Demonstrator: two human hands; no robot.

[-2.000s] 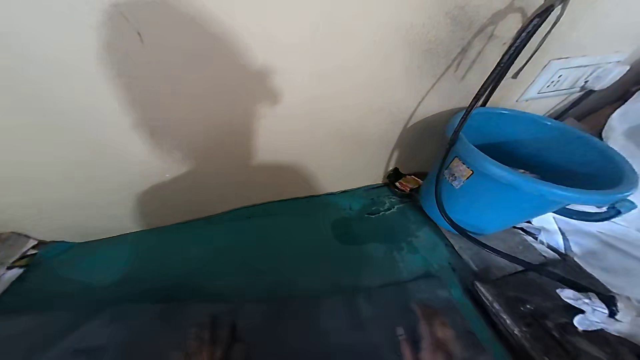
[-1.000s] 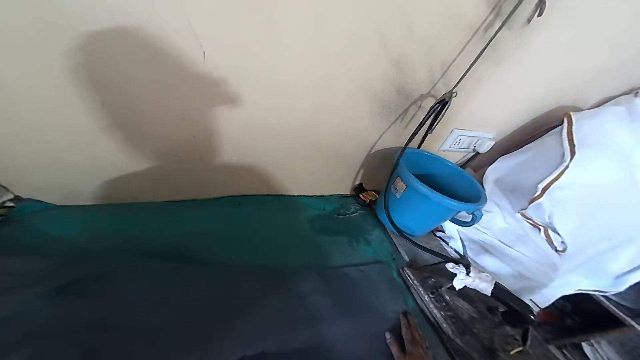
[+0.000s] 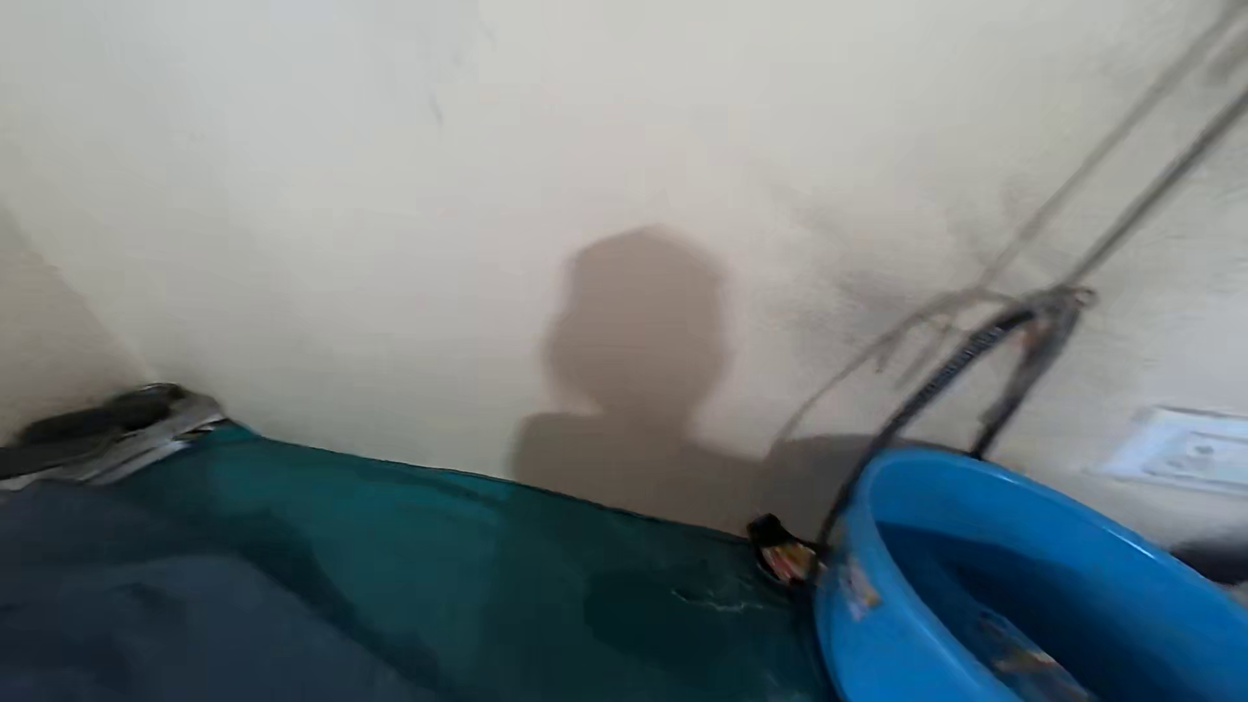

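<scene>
Neither of my hands shows in the head view now, so what they hold or touch is hidden. A green cloth cover point(image 3: 409, 546) lies along the wall, with dark grey fabric point(image 3: 175, 624) over its left and near part. At the lower right stands a blue plastic bucket point(image 3: 848, 634), cut off by the frame edge, with a blurred item point(image 3: 1024, 658) inside it. Just left of the bucket, at the wall, sits a small black object point(image 3: 770, 536) with a coloured part.
A black cable point(image 3: 936, 380) hangs from a cord and runs down beside the bucket. A white electrical socket plate point(image 3: 1194, 450) is on the pale wall point(image 3: 390, 244) at right. Papers and a dark item point(image 3: 127, 429) lie in the left corner. A head-and-shoulders shadow falls on the wall.
The hands seen blurred at the lower edge two seconds ago, and one at the lower right a second ago, are out of view. The view has swung left and closer to the bucket.
</scene>
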